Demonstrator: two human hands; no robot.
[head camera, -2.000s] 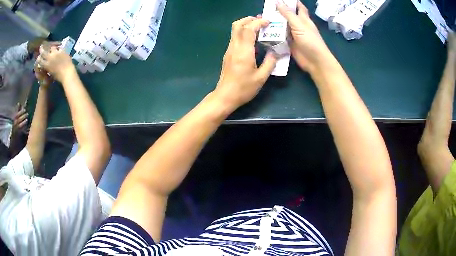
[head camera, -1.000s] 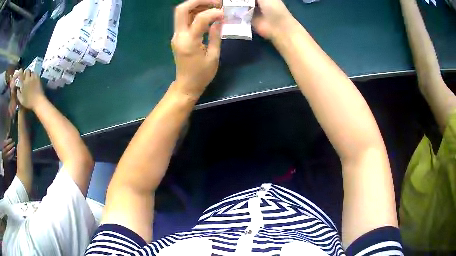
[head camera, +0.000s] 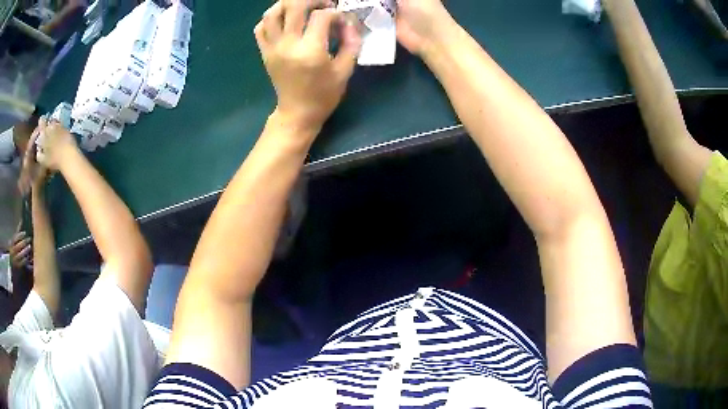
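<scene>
A small white carton (head camera: 365, 6) is held between my two hands at the top edge of the view, so its far part is cut off. Its near end is open, with a white end flap (head camera: 378, 46) hanging out towards me. My left hand (head camera: 307, 60) has its thumb and fingers at the left side of this open end. My right hand (head camera: 423, 24) holds the carton from the right and is partly cut off by the top edge. What is inside the carton cannot be told.
The dark green table (head camera: 231, 104) has a pale edge. Stacked white cartons (head camera: 132, 68) stand at its left. A person in white (head camera: 88, 343) at the left holds a carton. A person in yellow-green (head camera: 682, 295) reaches in at the right, near a white piece (head camera: 583, 8).
Since the first frame the stack has shifted left in view and the held carton towards the top edge. Its end flap now hangs lower, and my left fingers have curled at the opening.
</scene>
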